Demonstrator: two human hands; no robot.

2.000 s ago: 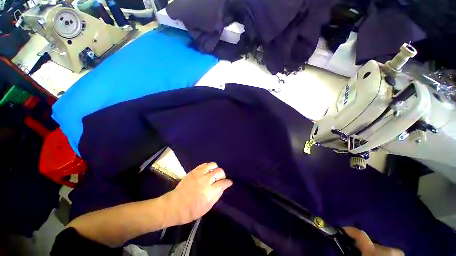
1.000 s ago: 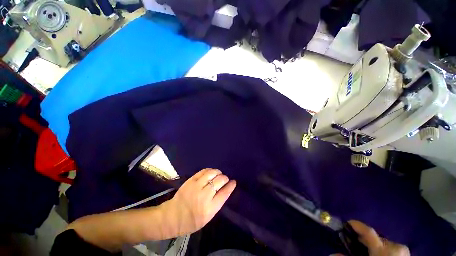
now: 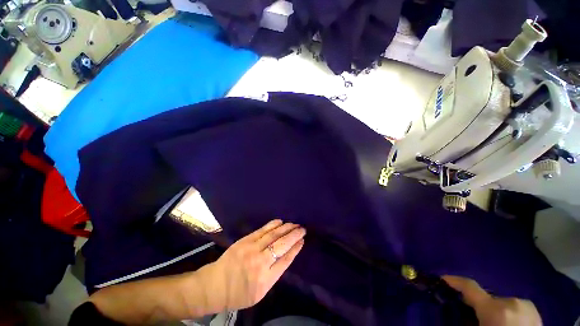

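Note:
Dark navy-purple cloth panels lie spread over the table and hang over its front edge. My left hand, bare with a ring, rests flat on the cloth near the front edge, fingers close together, holding nothing visible. My right hand, at the lower right, is shut on the black handles of the fabric shears. The shears' brass-coloured pivot shows; the dark blades point left toward my left hand and are hard to see against the cloth. I cannot tell how far the blades are open.
A white sewing machine head stands at the right, above the cloth. Bright blue fabric lies at the upper left. Behind it is a second, cream machine. A red stool is at the left. Dark cut pieces heap at the back.
The view has shifted slightly. My left hand has flattened and its fingers have straightened on the cloth. My right hand and the shears have moved slightly right; the blades look darker and less distinct.

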